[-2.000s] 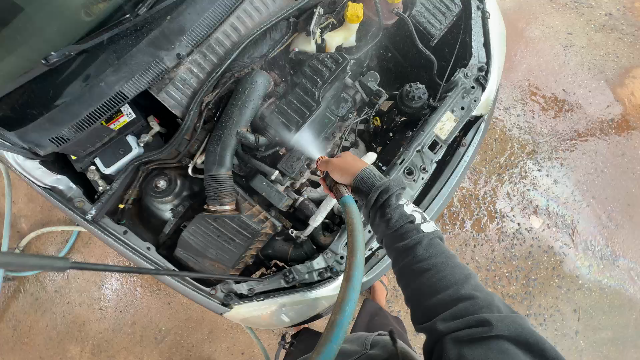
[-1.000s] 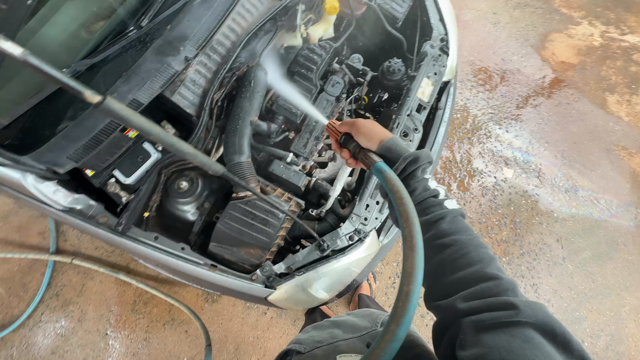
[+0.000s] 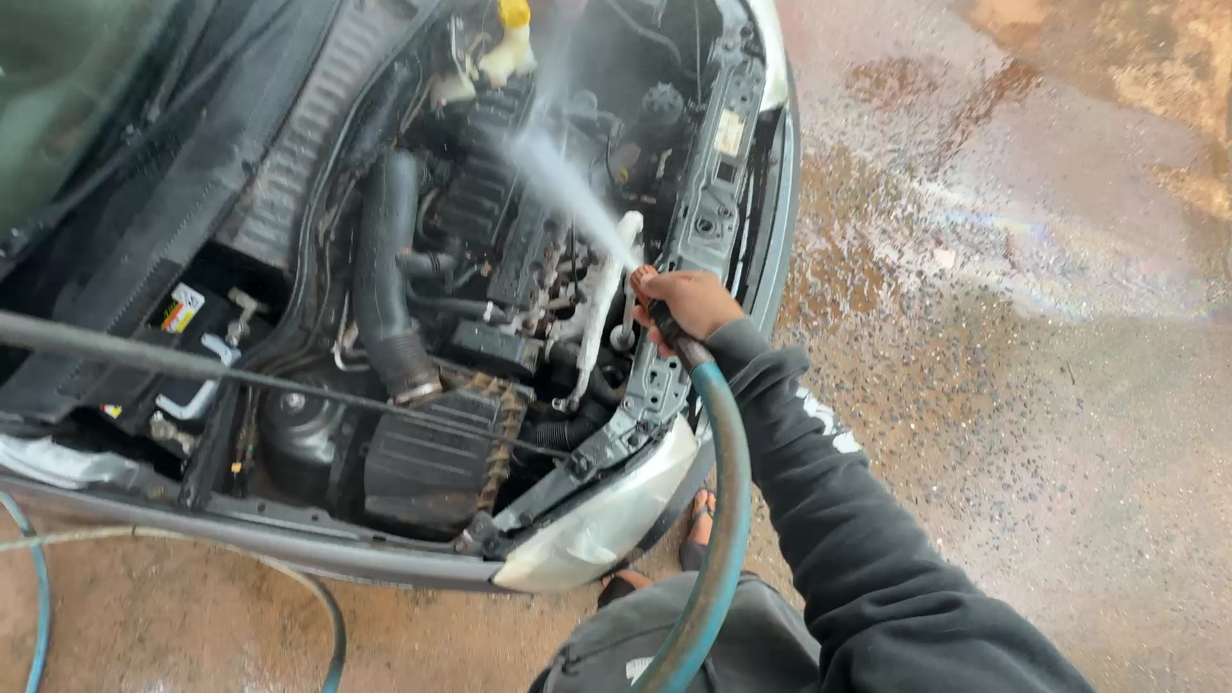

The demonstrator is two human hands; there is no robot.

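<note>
My right hand [image 3: 695,306] is closed around the copper-coloured spray nozzle [image 3: 643,279] of a thick blue-green hose [image 3: 729,481], above the front edge of the car's engine bay. A white spray [image 3: 568,188] leaves the nozzle toward the upper left, over the engine [image 3: 481,192] and near a white reservoir [image 3: 510,56] with a yellow cap. A black air intake duct [image 3: 385,260] runs down to the ribbed air filter box [image 3: 433,462]. The battery [image 3: 188,371] lies at the left. My left hand is outside the view.
A dark rod [image 3: 241,378] crosses the bay from the left to the front panel. The headlight [image 3: 597,520] is close below my arm. Thinner hoses [image 3: 279,568] lie on the wet ground [image 3: 962,404] at the lower left. My feet stand by the bumper.
The spray still flows from the nozzle. My right hand with the nozzle is now over the front panel, nearer the grille edge than two seconds ago. The view has shifted.
</note>
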